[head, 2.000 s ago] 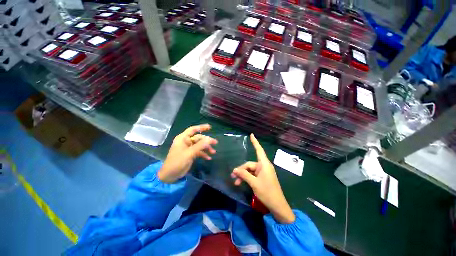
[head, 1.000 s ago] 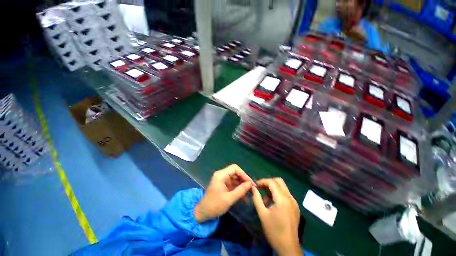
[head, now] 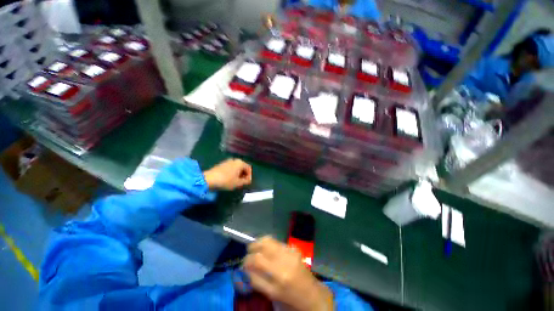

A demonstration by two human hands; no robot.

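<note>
A black and red-orange handheld device (head: pixel 302 237) lies on the green bench, its black end away from me. A clear square film or bag (head: pixel 255 214) lies left of it, seen mainly by white glare at its edges. My left hand (head: pixel 229 175) is curled into a fist above the bench, beyond the clear square; whether it holds anything is hidden. My right hand (head: pixel 279 267) is blurred, fingers bent, close to my body and left of the device's red end; I cannot tell if it holds something.
Tall blister-tray stacks (head: pixel 328 130) stand behind, more trays (head: pixel 91 91) at left. Around are a clear sleeve (head: pixel 173 146), white card (head: pixel 329 201), thin white strip (head: pixel 371 253), solvent bottle (head: pixel 398 208) with white cloth (head: pixel 426 200), blue pen (head: pixel 448 234) on paper, and an open carton (head: pixel 54 182). People in blue are beyond.
My hands, fingertips together a second ago, are now apart: left farther out, right nearer my body. The device now shows on the bench. The camera view has shifted.
</note>
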